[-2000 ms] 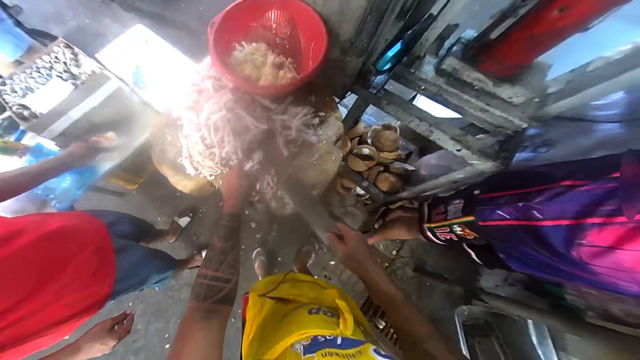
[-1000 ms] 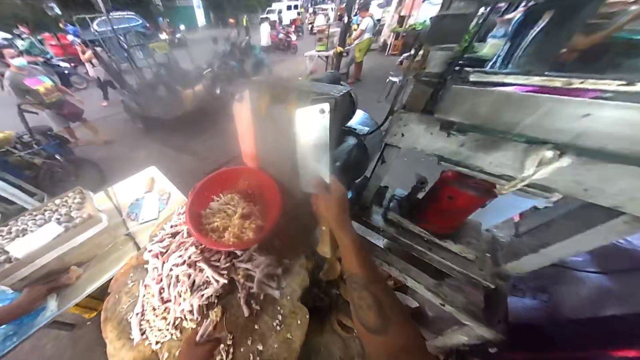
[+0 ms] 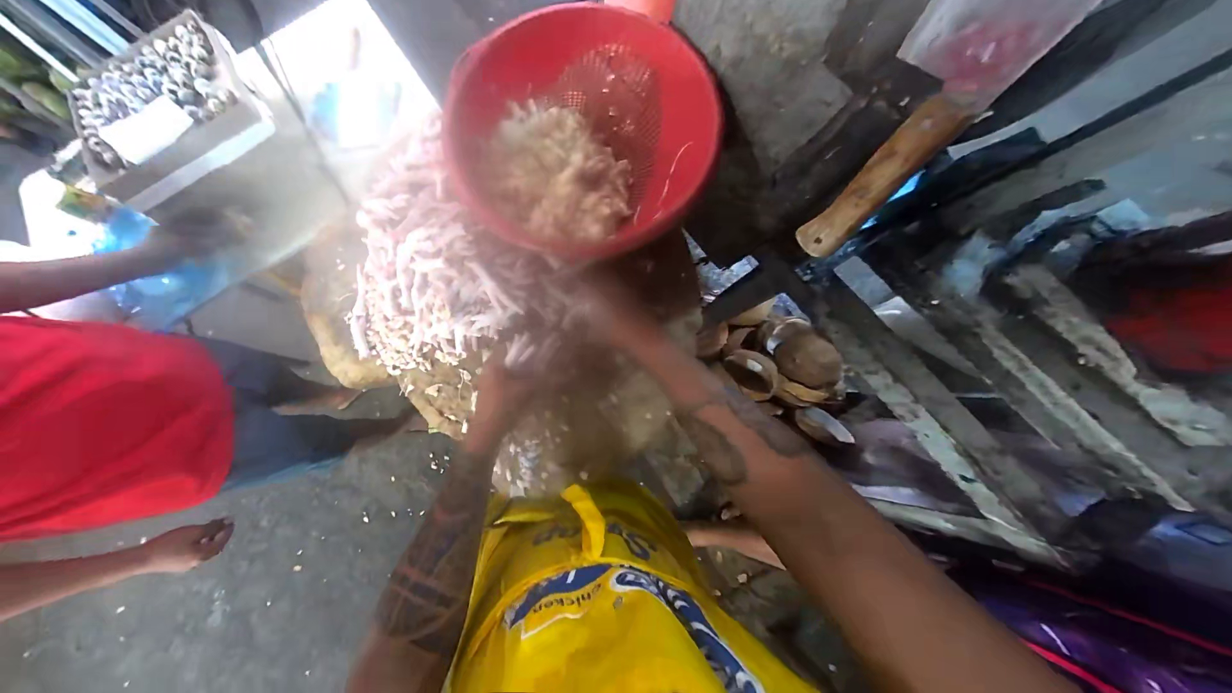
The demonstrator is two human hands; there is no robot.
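Note:
Both my hands are over a thick round chopping block (image 3: 332, 337). My left hand (image 3: 515, 380) touches the near edge of a heap of pale chicken feet (image 3: 423, 260); it is blurred, and its grip does not show. My right hand (image 3: 602, 298) reaches in beside the heap, just below the red plastic colander (image 3: 688, 183), also blurred, its fingers unclear. The colander holds small pale yellowish pieces (image 3: 563, 173). A cleaver with a wooden handle (image 3: 885, 173) stands at the upper right, away from both hands, its blade (image 3: 991, 43) smeared pale red.
Coconut shells (image 3: 804, 361) lie right of the block, beside worn wooden slats (image 3: 924, 423). At the upper left stands a tray of small speckled eggs or shells (image 3: 159, 82). A person in a red shirt (image 3: 106, 423) stands at the left, one hand (image 3: 188, 544) hanging low.
The cleaver, in my right hand one second ago, is now out of it at the upper right. My right hand has come down to the heap. The view has swung back down.

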